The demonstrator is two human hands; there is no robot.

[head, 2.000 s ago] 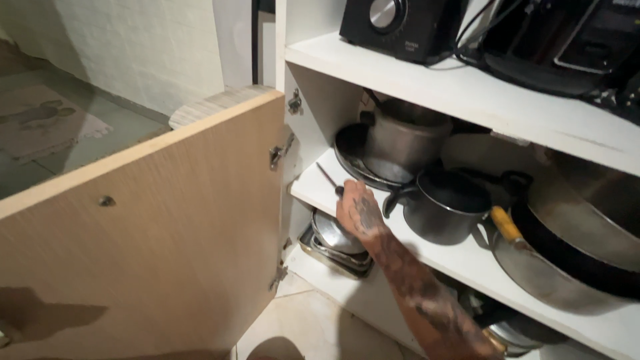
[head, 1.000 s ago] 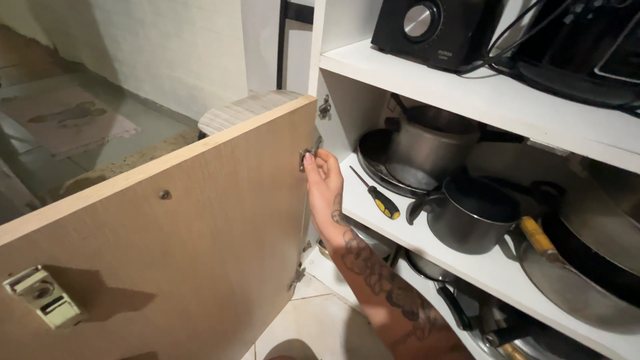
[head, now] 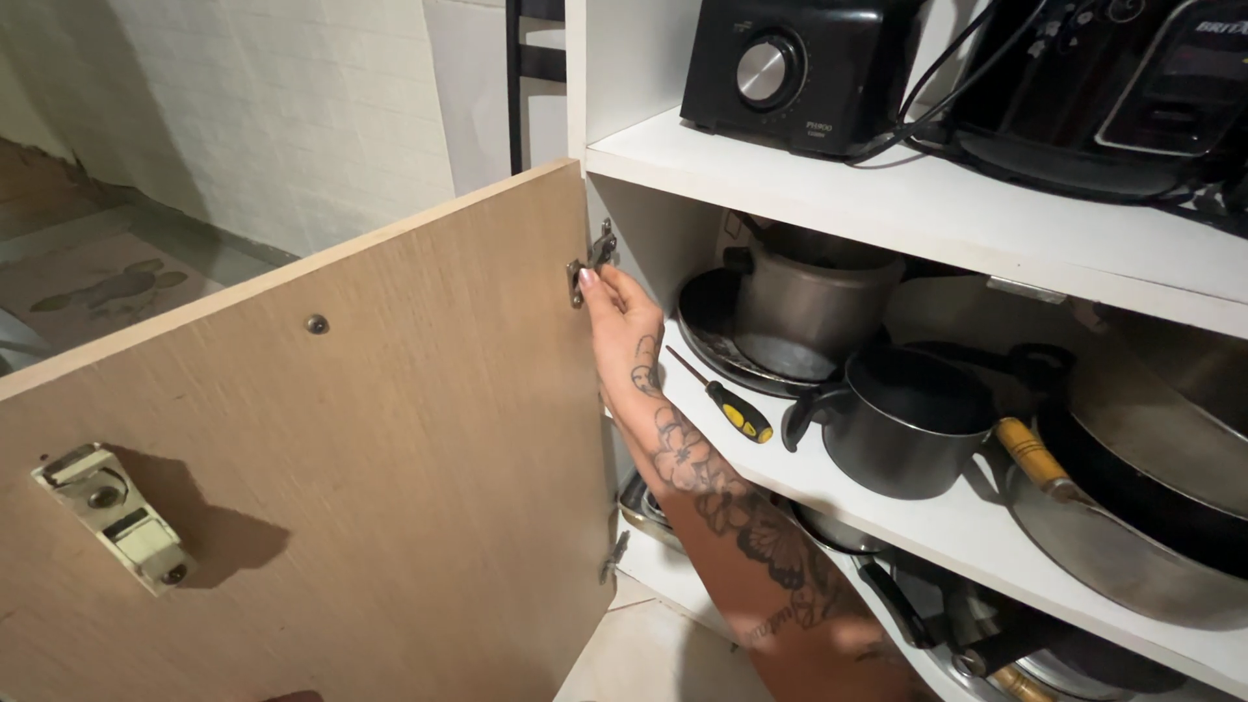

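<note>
My right hand reaches from the lower right, its thumb and fingertips pinched on the upper metal hinge of a light wooden cabinet door. Just beyond the fingertips, the hinge's arm meets the metal mounting plate on the cabinet's side wall; the fingers partly hide this join. Lower down, another hinge shows at the door's edge. A screwdriver with a black and yellow handle lies on the white shelf, right of my wrist. My left hand is out of view.
Pots and pans, among them a dark saucepan and a metal pot, stand on the middle shelf. Black appliances with cables occupy the shelf above. More cookware sits below. A latch and a screw are on the door.
Two seconds ago my right hand held the screwdriver; a second ago it lay on the shelf, with the hand at the hinge. Since then the door has risen relative to the cabinet, bringing hinge and plate together.
</note>
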